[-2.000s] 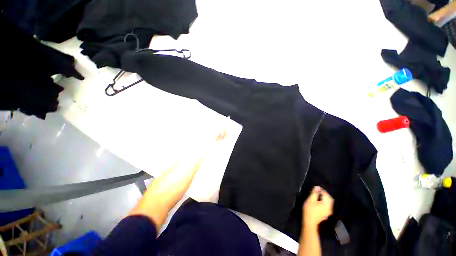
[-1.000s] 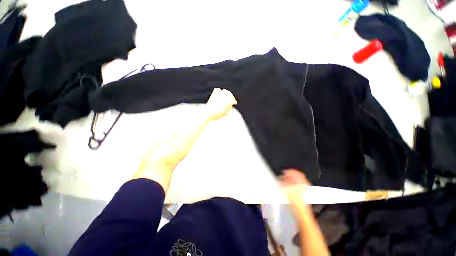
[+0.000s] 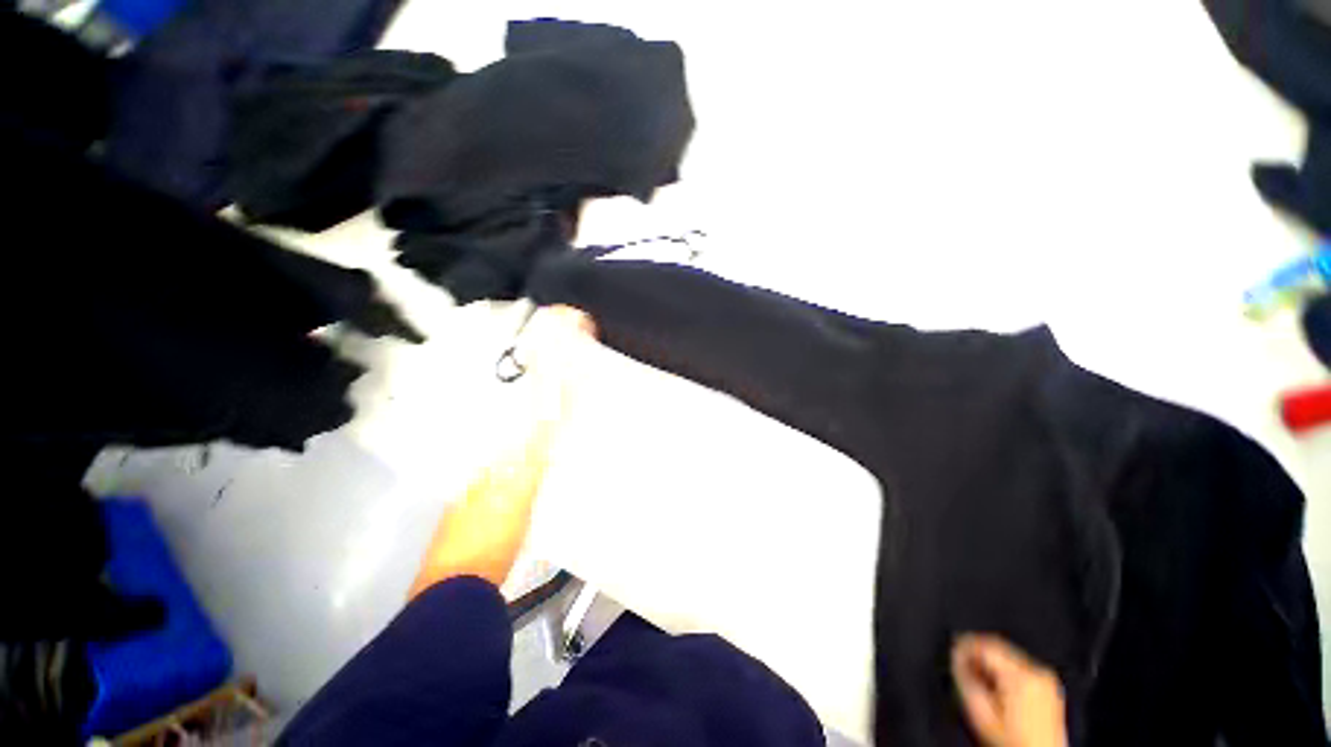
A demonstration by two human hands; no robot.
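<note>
The dark jacket point(image 3: 978, 482) lies spread on the white table point(image 3: 730, 511), its long sleeve point(image 3: 730, 329) reaching to the left. My left hand point(image 3: 562, 339) is at the cuff end of that sleeve, washed out by glare; its fingers touch the cuff, but whether they grip it cannot be told. My right hand point(image 3: 1007, 689) is over the lower front of the jacket near the bottom edge, fingers curled and blurred. Whether it holds anything cannot be told. The zipper line is faint.
Black garments lie in heaps at the back left point(image 3: 540, 132) and far left point(image 3: 161, 307). A thin hanger point(image 3: 508, 362) is partly under the sleeve. A red cone point(image 3: 1304, 409) and blue bottle point(image 3: 1299, 277) are at the right edge. A blue bin point(image 3: 153, 620) stands lower left.
The view has turned left. My left hand has moved from the sleeve's underarm out to the cuff end. My right hand has moved from the jacket's lower edge onto its front.
</note>
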